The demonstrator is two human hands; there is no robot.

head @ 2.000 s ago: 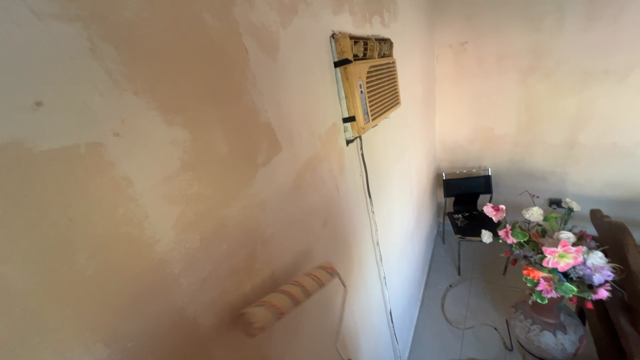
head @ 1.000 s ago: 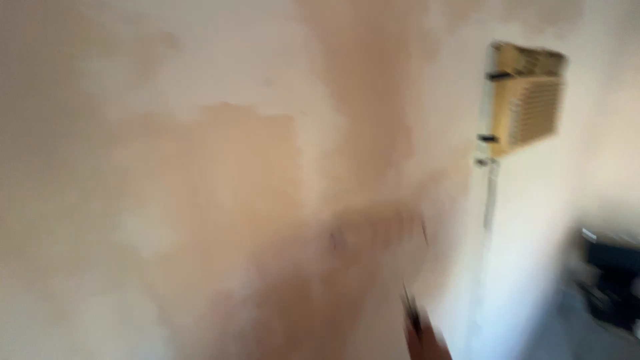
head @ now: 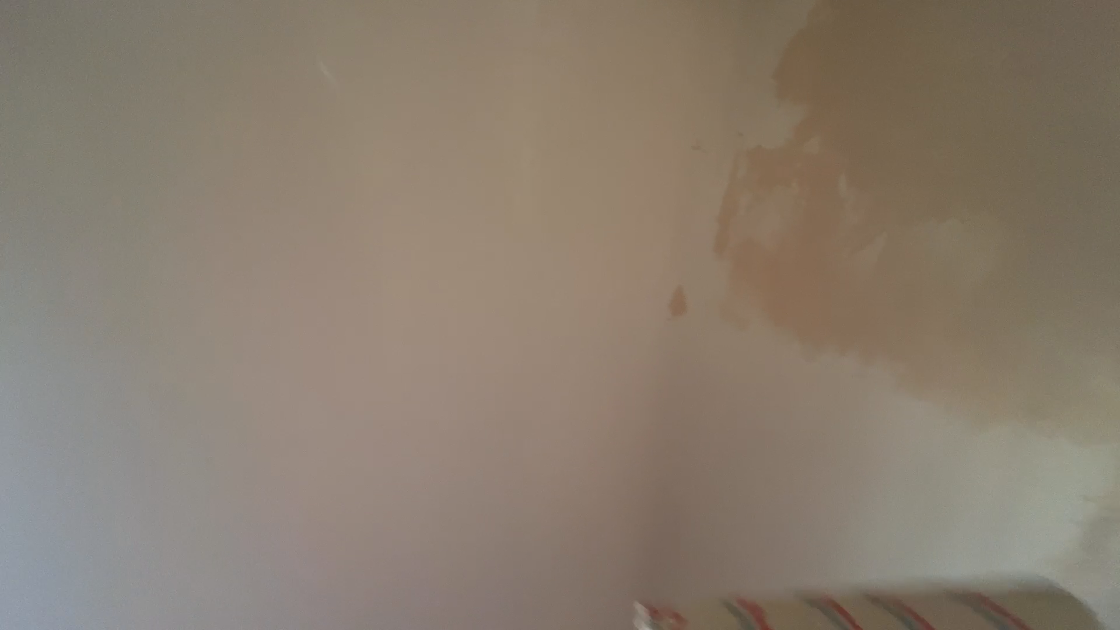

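Observation:
At the bottom right edge of the head view lies the upper part of a paint roller cover (head: 866,608), pale with red and grey diagonal stripes. Its handle is out of view below. Neither my left hand nor my right hand shows, so what each one holds cannot be seen. Behind the roller is a painted wall (head: 394,306), smooth and pale beige-pink on the left. On the right it has a patchy brown and orange-tan area (head: 962,131) with ragged edges. Whether the roller touches the wall cannot be told.
What looks like a vertical wall corner (head: 665,437) runs down near the middle. A small tan spot (head: 678,302) sits beside it, left of the large patch.
The view has swung far away from the air conditioner, chair and flowers. The hand seen low in the frame one second ago has left the view.

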